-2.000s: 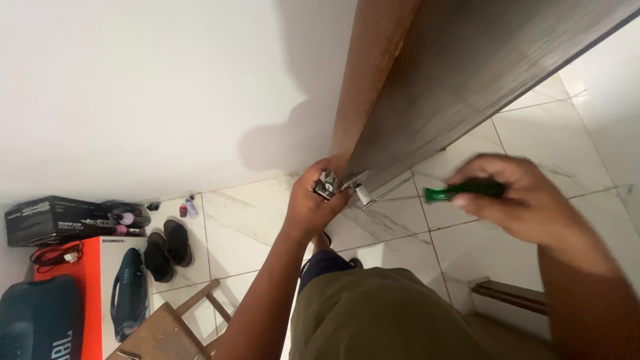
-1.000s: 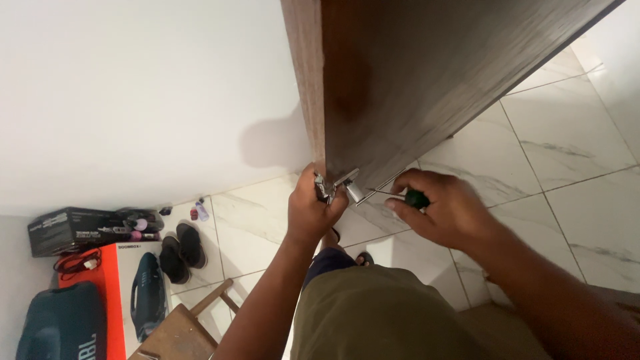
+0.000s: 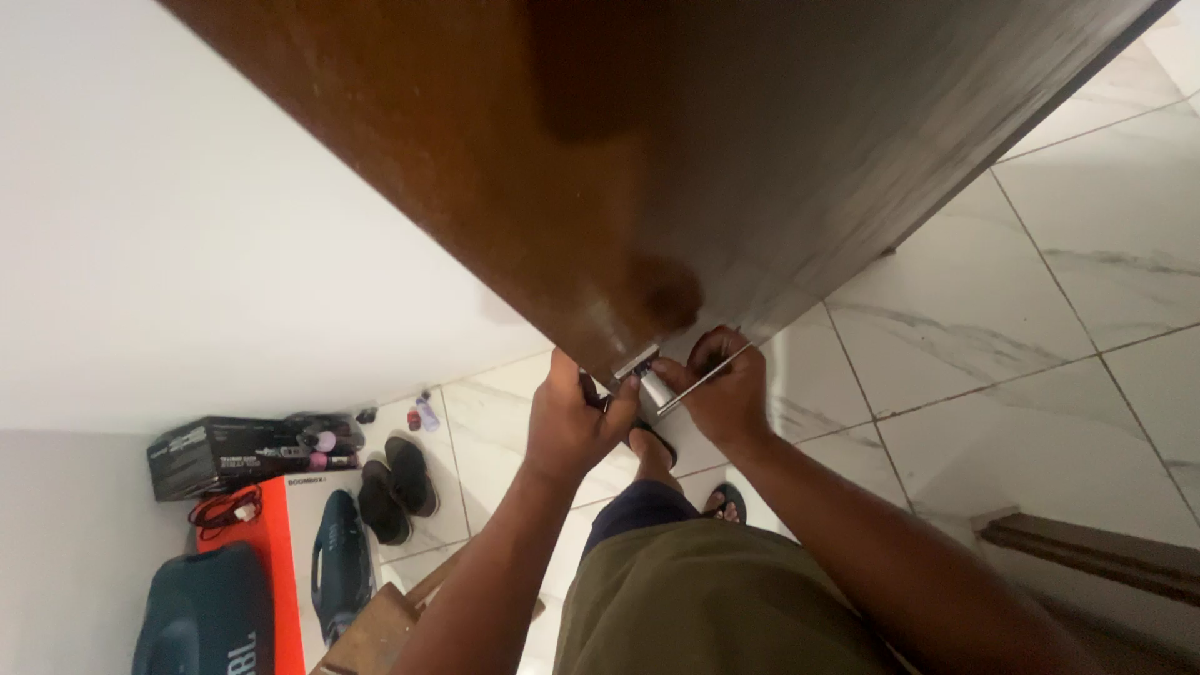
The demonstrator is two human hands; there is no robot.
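Observation:
A dark brown wooden door (image 3: 581,187) reaches down from the top of the view. At its near edge a silver metal door handle (image 3: 655,387) stands out, with a plate against the door and a thin straight bar. My left hand (image 3: 583,412) grips metal handle hardware at the door's edge, its thumb against the silver part. My right hand (image 3: 727,389) is curled behind the thin bar, its thumb touching the handle near the plate. The green-handled screwdriver cannot be made out; whether my right hand holds it is hidden.
At the lower left are a black box (image 3: 220,459), an orange and white box (image 3: 291,562), a teal JBL speaker (image 3: 211,609), dark shoes (image 3: 398,487) and a wooden stool (image 3: 370,637). A white wall (image 3: 234,234) stands left; marble-look tiles (image 3: 947,356) cover the floor.
My right hand has come left to the door handle; the green-handled screwdriver it held earlier is no longer visible. My left hand remains at the door's edge. The door face shows more broadly.

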